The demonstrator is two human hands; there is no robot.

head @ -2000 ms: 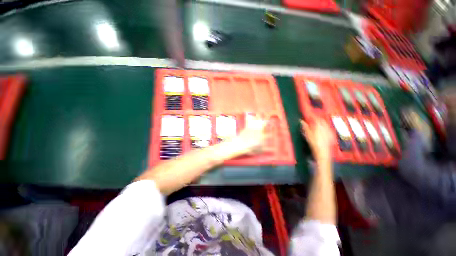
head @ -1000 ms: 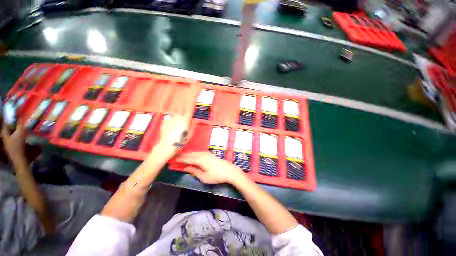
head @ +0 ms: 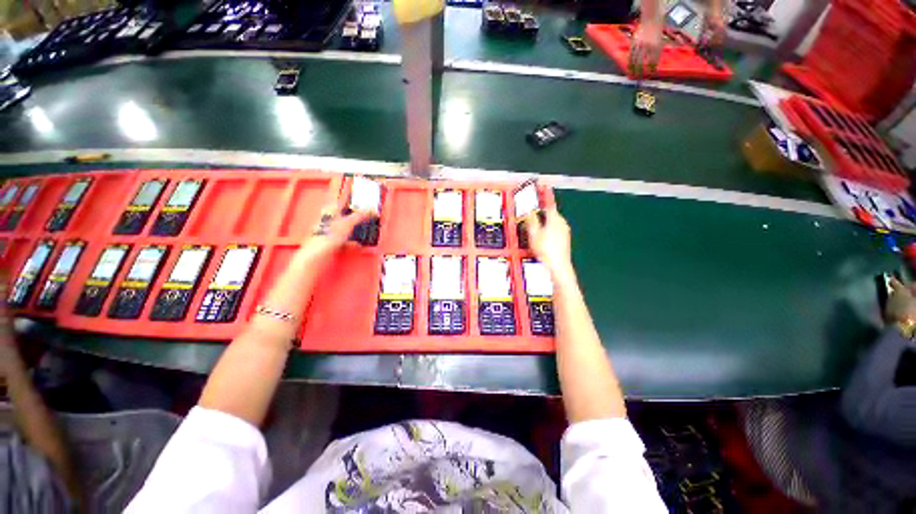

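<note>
A red-orange slotted tray [head: 407, 216] lies on the green bench in front of me, holding several black keypad phones [head: 446, 286] with lit white screens and yellow trim. My left hand [head: 341, 233] grips a keypad phone [head: 367, 194] at the tray's upper left pocket. My right hand [head: 549, 239] grips another keypad phone [head: 525, 198], tilted, at the upper right pocket; my fingers hide its lower part. One upper pocket and the lower left part of this tray hold no phone.
A second tray of phones [head: 226, 206] adjoins on the left. A post [head: 420, 100] rises behind the tray. A loose phone [head: 547, 134] lies beyond the pale line. Another person's hands [head: 648, 45] are over a far tray [head: 693, 62]. People's arms show at both sides.
The view has shifted and sharpened. My left hand has moved up onto the upper left phone. My right hand has moved from the tray's lower left to the upper right phone, which is now tilted.
</note>
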